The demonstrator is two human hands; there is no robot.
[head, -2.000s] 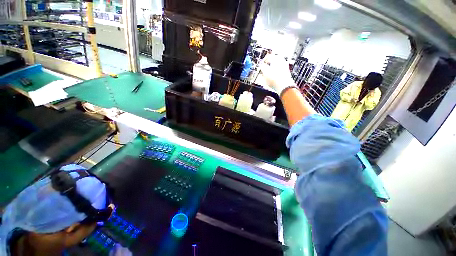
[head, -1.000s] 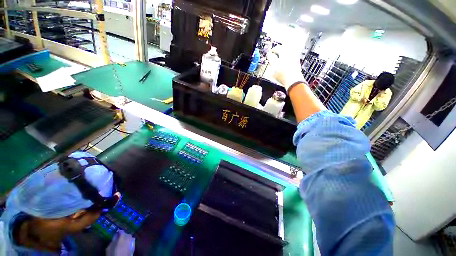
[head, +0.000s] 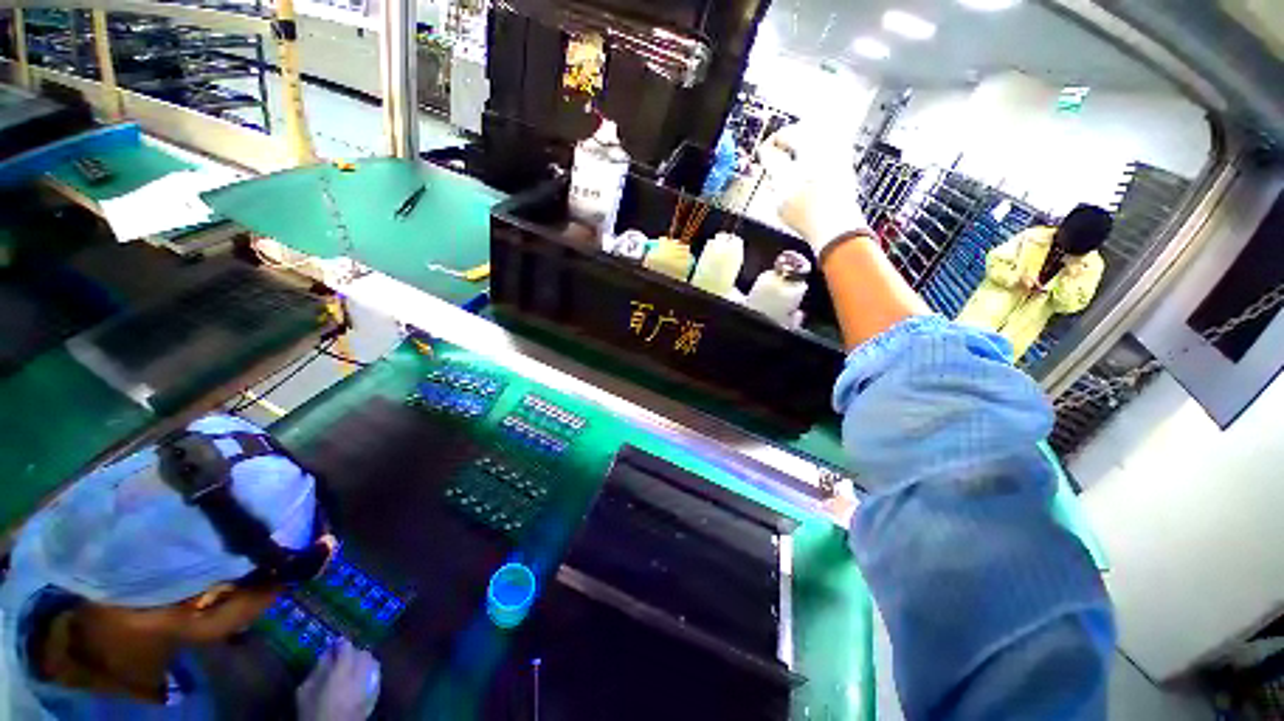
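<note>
My right hand, in a white glove with a dark wristband, is raised at the end of my outstretched arm, over the back right of a black tote with yellow characters. The glove is washed out by glare, so its fingers and anything in them cannot be made out. The tote holds an aerosol can, small squeeze bottles and thin brown sticks. My left hand is not in view.
A seated coworker bends over blue-lit PCB panels at lower left. A cyan cup stands beside a black tray. More panels lie behind. A person in yellow stands beyond. A chain hangs at right.
The view has shifted slightly, so the tote and bench sit farther right. My right arm stays outstretched over the tote. The coworker's gloved hand shows nearer the panels.
</note>
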